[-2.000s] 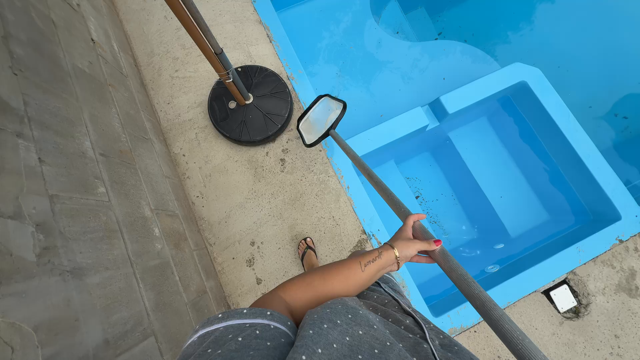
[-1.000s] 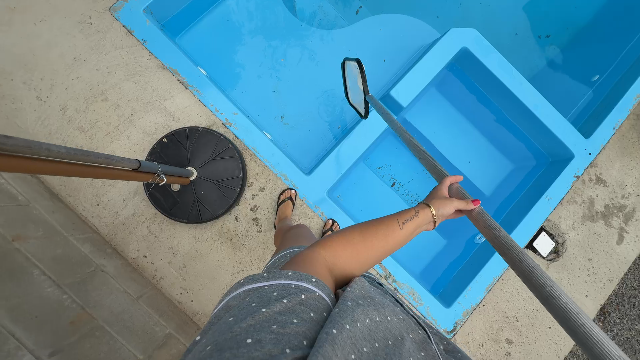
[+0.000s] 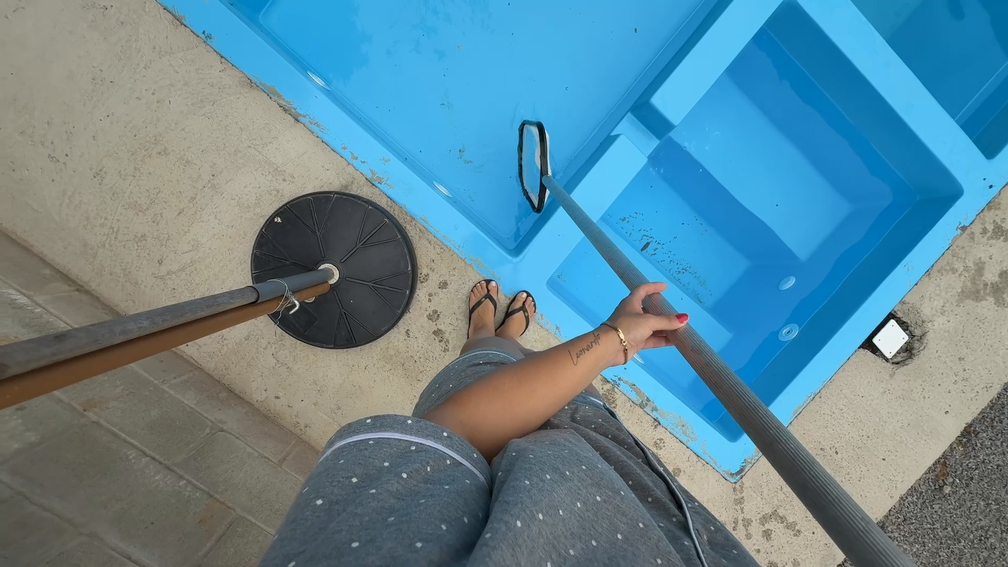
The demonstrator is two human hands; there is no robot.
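My left hand (image 3: 647, 321), with a bracelet at its wrist, is closed around a long grey ribbed pole (image 3: 732, 394). The pole runs from the lower right corner up to a pool skimmer head (image 3: 534, 167) with a black frame and a pale net. This head appears edge-on over the shallow part of the blue pool (image 3: 441, 94), near the corner of the stepped basin (image 3: 787, 157); whether it touches the water I cannot tell. Dark specks of debris (image 3: 657, 248) lie on a basin step. My right hand is out of view.
A round black base (image 3: 370, 268) left of my feet holds a grey and brown pole (image 3: 157, 323) that slants to the left edge. My feet in flip-flops (image 3: 496, 307) stand beside the chipped pool rim (image 3: 378, 177). A white square fitting (image 3: 890, 339) sits in the concrete at right.
The skimmer head has turned from face-on to nearly edge-on and now appears over the shallow part, having been by the rim two seconds ago. The view has shifted.
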